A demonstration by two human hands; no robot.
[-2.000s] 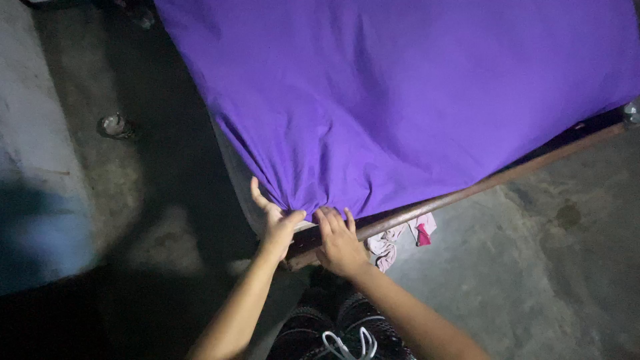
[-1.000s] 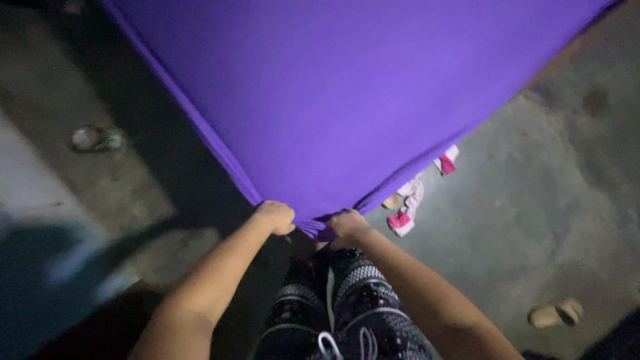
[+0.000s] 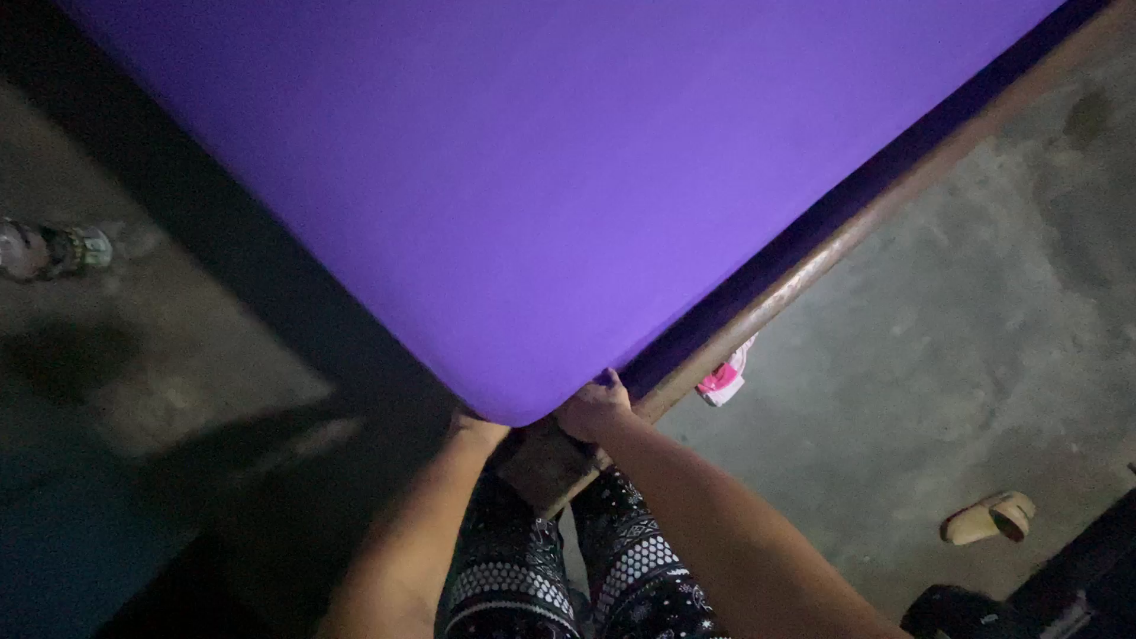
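Observation:
A purple fitted sheet lies smooth and taut over a mattress, its rounded corner pointing toward me. At the left side of that corner is my left hand, its fingers hidden under the sheet's edge. My right hand is at the corner's right side, thumb against the purple cloth and the other fingers mostly out of sight. Whether either hand grips the cloth cannot be seen. Just below the corner, between my forearms, shows the end of the wooden bed frame.
The bed's wooden side rail runs up to the right. On the concrete floor lie a pink and white cloth item and a beige slipper. A clear container is at the far left. A dark object is at lower right.
The sheet, gathered in both hands and pulled toward me one second ago, now wraps smoothly round the mattress corner. My hands have moved apart to either side of it, and the wooden rail shows again.

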